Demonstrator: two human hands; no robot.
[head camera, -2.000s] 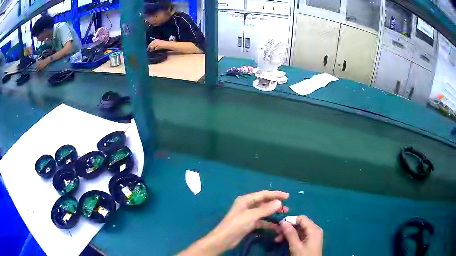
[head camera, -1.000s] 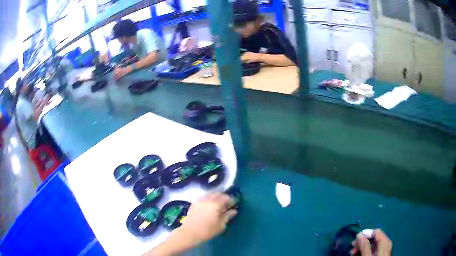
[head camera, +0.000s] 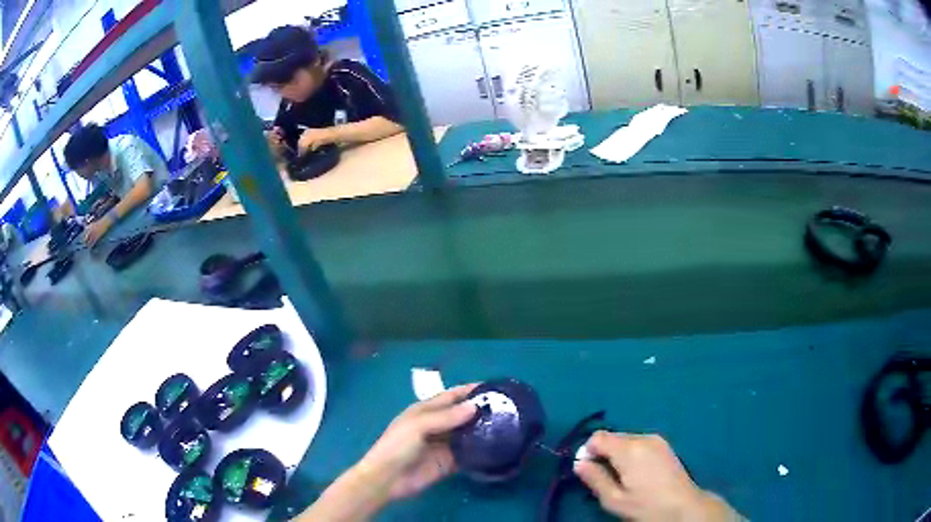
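Note:
My left hand (head camera: 417, 447) holds a round black earcup housing (head camera: 494, 449) in front of me. Its domed outside shows, with a pale patch on it. My right hand (head camera: 638, 477) grips the end of a black headband assembly (head camera: 558, 491), just right of the cup. A white cover shows at its fingertips. A thin dark wire (head camera: 552, 449) spans the small gap between cup and headband end. The headband's lower part is cut off by the picture's edge. The cup's open side is hidden.
Several open earcups with green boards (head camera: 227, 400) lie on a white sheet (head camera: 120, 352) at left. A white scrap (head camera: 427, 383) lies behind my left hand. Headphones (head camera: 847, 243) sit on the belt, more (head camera: 898, 408) at right. A teal upright (head camera: 250, 153) stands beyond the sheet. Two people work opposite.
My left hand has lifted an earcup from the white sheet's right edge and brought it beside the headband in my right hand. The view has swung back to the right.

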